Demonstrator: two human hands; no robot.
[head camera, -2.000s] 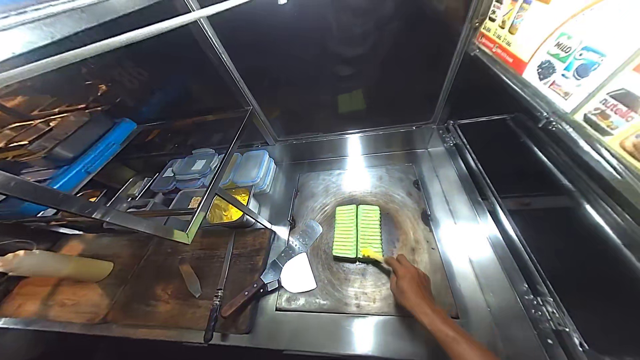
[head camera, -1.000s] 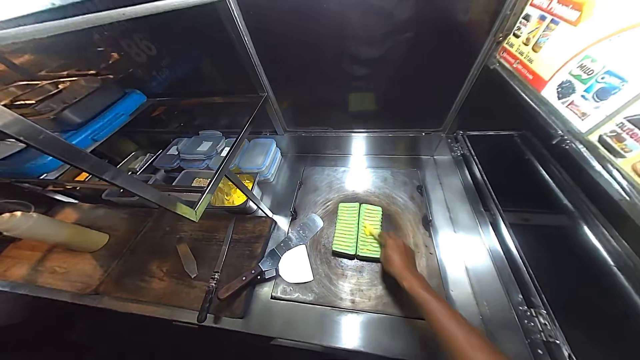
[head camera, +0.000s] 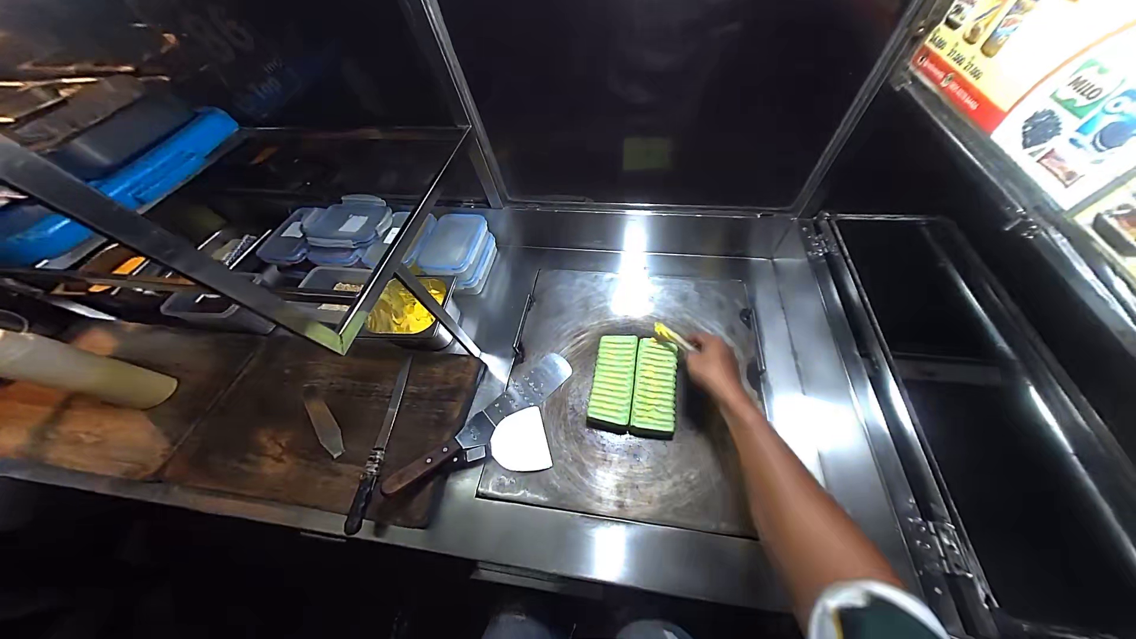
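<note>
My right hand (head camera: 713, 362) is shut on a small spreading tool (head camera: 676, 337) whose tip carries yellow spread. That tip is at the far end of the right-hand one of two green bread slabs (head camera: 654, 389). The other green slab (head camera: 612, 383) lies alongside it, and both have yellow ridges on top. They rest on a flat steel griddle (head camera: 612, 497). Left of them, a wide metal spatula (head camera: 532, 386) and a pale-bladed scraper (head camera: 521, 441) overlap the griddle's edge. My left hand is out of view.
A long knife (head camera: 387, 435) and a small blade (head camera: 322, 423) lie on the wooden board (head camera: 257, 426). Behind it stand a metal tub of yellow spread (head camera: 408, 306) and lidded plastic boxes (head camera: 453, 244). A metal-framed shelf (head camera: 293, 324) overhangs the left; a squeeze bottle (head camera: 84, 368) lies far left.
My right hand has moved from the near end of the slabs, past their middle, to the far end of the right-hand one, still holding the tool. More yellow shows on that slab.
</note>
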